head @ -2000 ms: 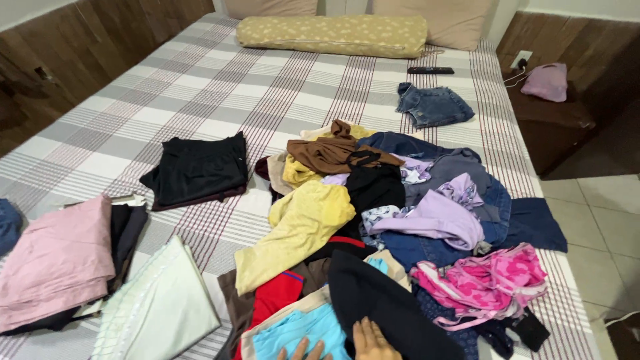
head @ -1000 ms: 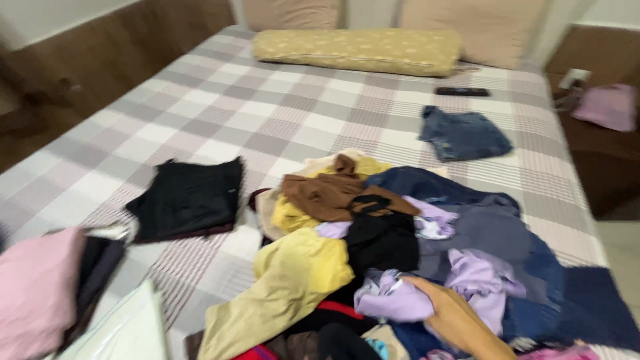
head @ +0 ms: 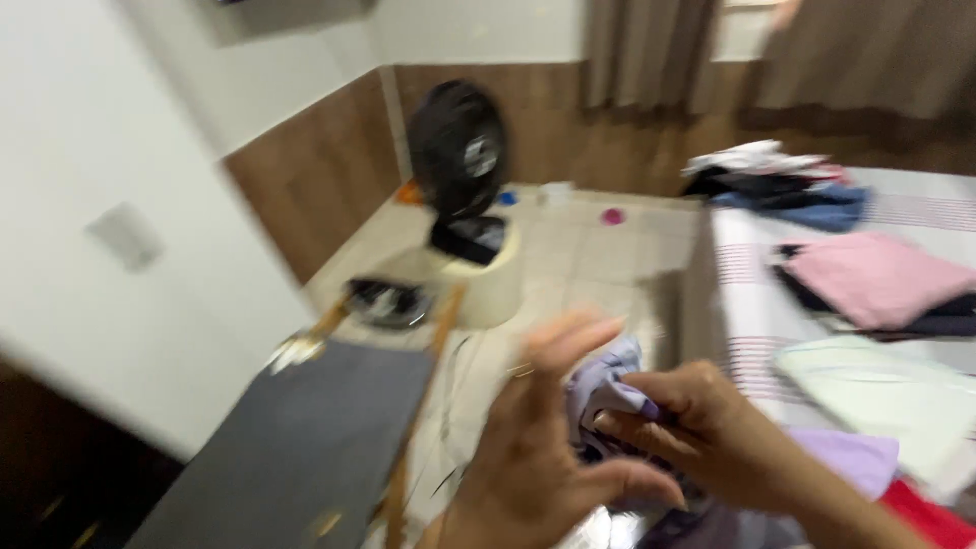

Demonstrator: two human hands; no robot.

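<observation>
Blurred by motion, my left hand (head: 545,427) is raised at the lower middle, fingers spread and curved, beside a lavender patterned garment (head: 602,385). Pinched between the thumb and fingers of my right hand (head: 686,427) is that bunched garment. Below the hands, darker cloth shows indistinctly. On the bed at right, a lavender cloth (head: 846,454) and a red cloth (head: 926,515) lie near my right forearm. Behind them are a pale green folded cloth (head: 877,404) and a folded pink garment (head: 884,274) on dark ones.
A grey-topped ironing board (head: 297,442) with a wooden frame stands at the lower left. Beyond it are a black fan (head: 460,152) and a cream round container (head: 488,290). White, black and blue clothes (head: 785,187) lie on the bed's far corner. A pink object (head: 612,216) is on the floor.
The view has swung far left from the bed to the room's corner. My hands, earlier on the clothes pile, are now raised beside the bed, with the lavender garment in my right hand.
</observation>
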